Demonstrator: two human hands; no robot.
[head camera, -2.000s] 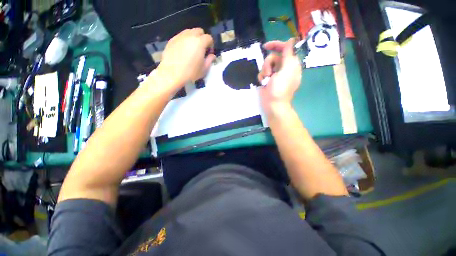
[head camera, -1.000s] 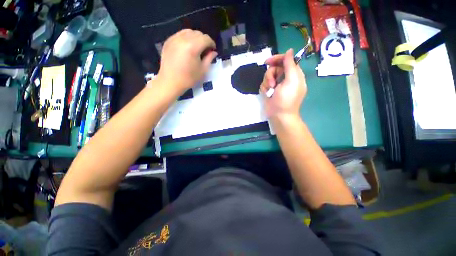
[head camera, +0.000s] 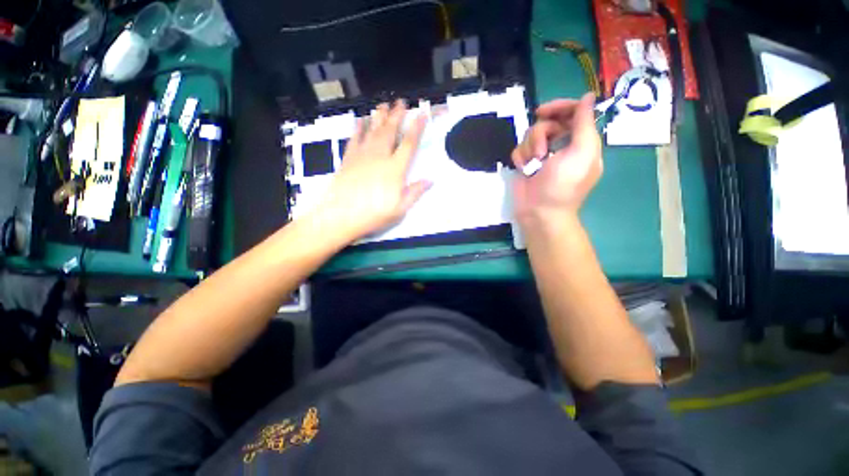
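Observation:
The laptop base housing lies in front of me, covered by a white backing sheet (head camera: 456, 200) with black square openings and a large round black area. My left hand (head camera: 377, 177) lies flat on the sheet's left-middle part, fingers apart, holding nothing visible. My right hand (head camera: 563, 158) is at the housing's right edge, fingers curled around a thin tool (head camera: 607, 107) that points up and right; its type is unclear. Two hinges (head camera: 331, 82) sit at the far edge, with the dark display (head camera: 391, 46) behind them.
Pens and markers (head camera: 174, 167) and a paper label (head camera: 99, 158) lie at left. Clear cups (head camera: 194, 17) stand at the upper left. A white fan part (head camera: 640, 116) lies by a red pouch (head camera: 612, 42) at right. A device with a bright white panel (head camera: 810, 177) is far right.
My left hand has come down from the housing's far edge, opened and flattened on the sheet, uncovering the left hinge. My right hand still holds the tool. The view has shifted slightly.

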